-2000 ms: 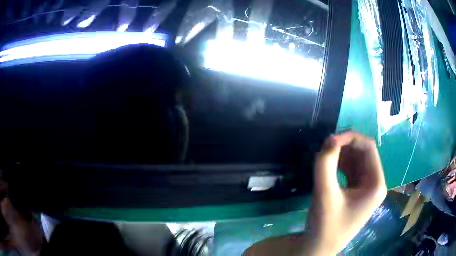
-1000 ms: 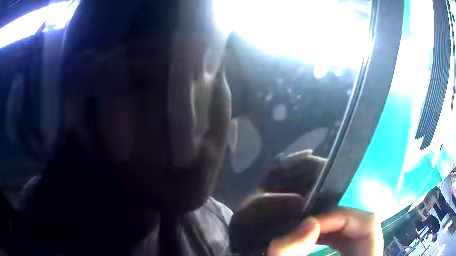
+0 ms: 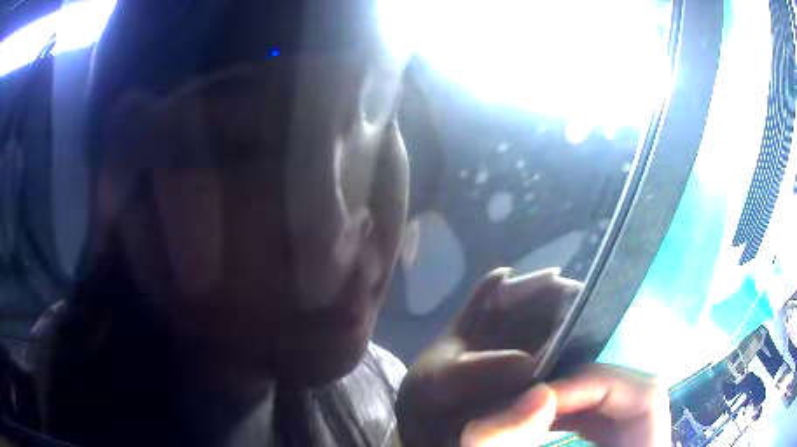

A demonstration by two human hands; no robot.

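Observation:
A glossy black LCD panel [image 3: 489,131] fills most of the view, very near the camera. It mirrors a person, a hand and bright ceiling light. Its matte black frame [image 3: 651,209], with a thin bright metal line, curves down the right side. My right hand [image 3: 568,406] is at the bottom, cut off by the picture's edge. Its thumb and fingers close on the panel's lower right corner. Whether a small strip is also between the fingertips cannot be told. My left hand is not in view.
A green mat [image 3: 668,297] lies right of the panel, washed out by glare. A bundle of dark strips [image 3: 769,148] lies at the far right, on a shiny bright surface. A blurred, cluttered area [image 3: 743,384] shows at the lower right.
The panel and my right hand look much larger and nearer than two seconds ago. My left hand, partly visible at the lower left then, is out of view. Little has changed in the last second.

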